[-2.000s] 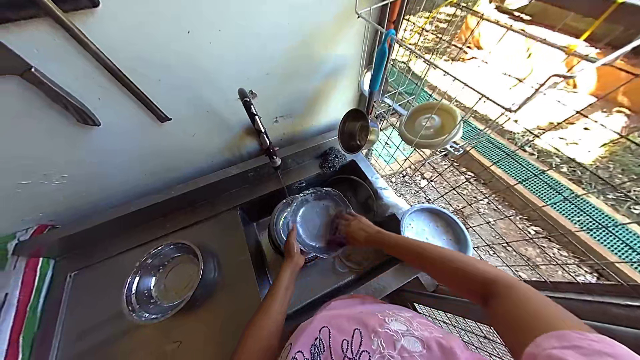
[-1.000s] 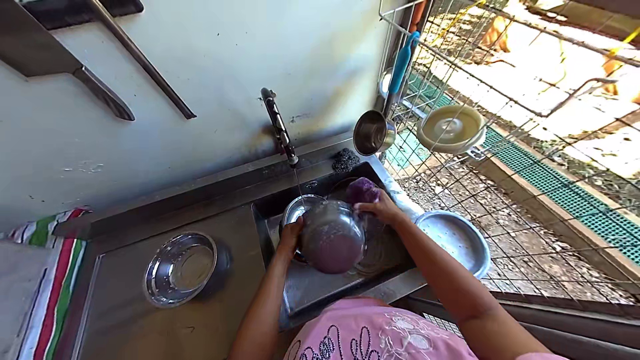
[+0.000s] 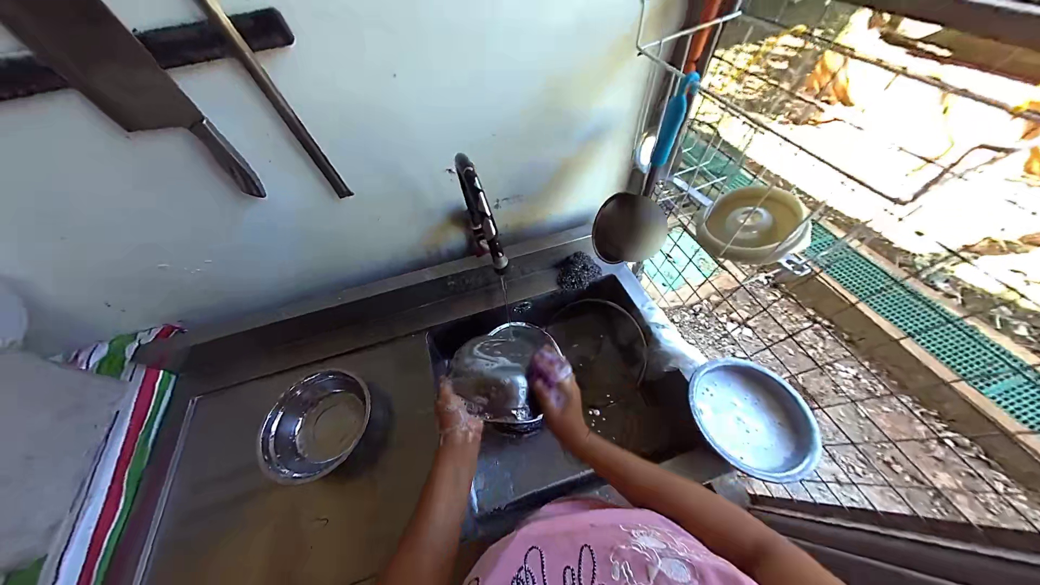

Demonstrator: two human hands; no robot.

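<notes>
Over the sink I have a wet, soapy metal bowl, its rounded outside facing up. My left hand grips the bowl's lower left rim. At its right side, my right hand is closed around a purple scrubber that touches or nearly touches the metal. More metal dishes lie partly hidden beneath the bowl. A thin stream of water falls behind it from the faucet. In the right part of the sink rests a large round pan.
A shiny metal bowl stands on the left drainboard. At the sink's right edge is a pale metal basin. Dark steel wool lies behind the sink. A ladle and a cream-coloured lid are by the wire mesh. A striped cloth lies far left.
The metal bowl has turned in my hands: its inside showed two seconds ago, its outside now. My right hand with the scrubber has moved from behind the bowl to its right side.
</notes>
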